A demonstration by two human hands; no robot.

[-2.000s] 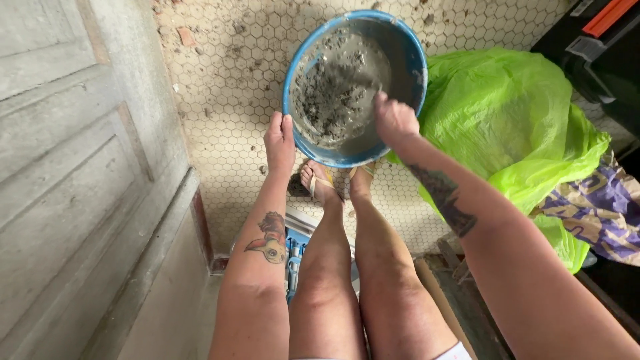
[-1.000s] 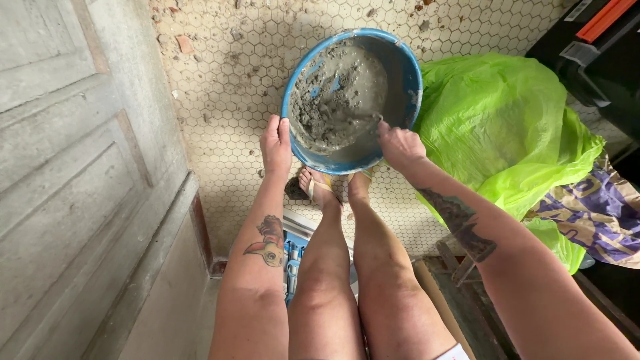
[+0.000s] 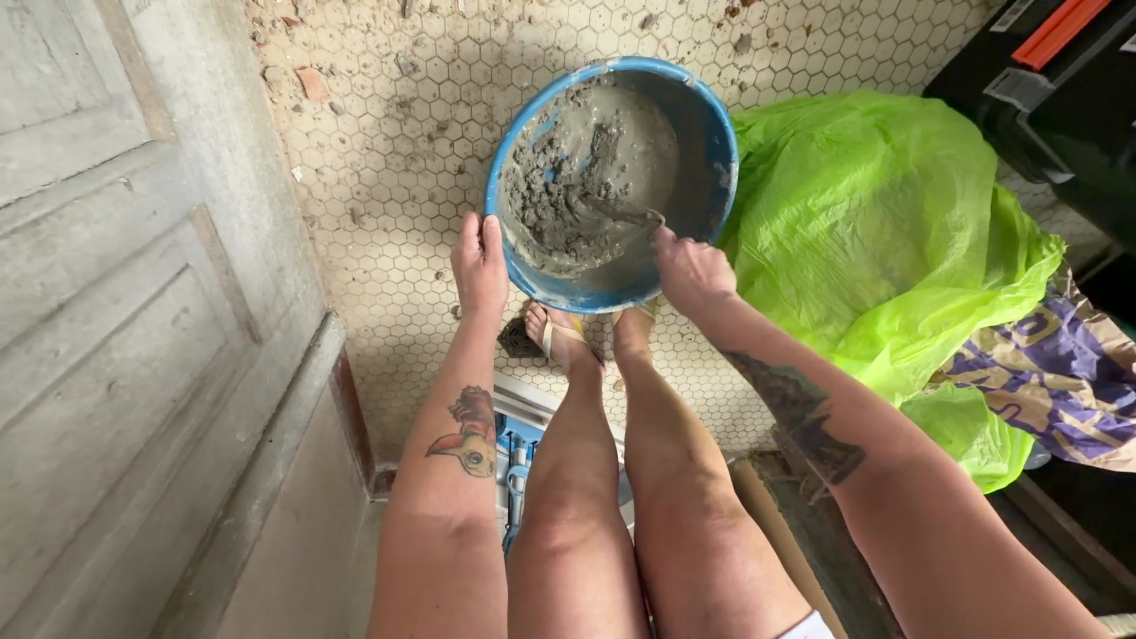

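Note:
A round blue plastic tub [image 3: 726, 191] rests tilted above my feet, holding wet grey mortar [image 3: 590, 177] that is lumpy at the left and smoother at the right. My left hand [image 3: 480, 266] grips the tub's rim at its lower left, thumb on the edge. At the lower right of the tub, my right hand [image 3: 694, 271] is closed around the handle end of a mortar-coated mixing tool [image 3: 621, 211]. The tool's far end lies in the mortar, so its exact kind cannot be told.
A bright green plastic bag [image 3: 861, 222] lies right of the tub, beside a purple-printed brown paper bag [image 3: 1047, 373] and a black case [image 3: 1056, 98]. A grey panelled door [image 3: 115, 337] stands at left. Debris dots the hexagonal floor tiles [image 3: 390, 186]. Blue-handled tools [image 3: 516, 479] lie beneath my legs.
The tool has swept through the mortar, and the pattern of lumps and blue patches has changed. My right hand has shifted slightly along the tub's lower right side; my left hand keeps its hold on the rim.

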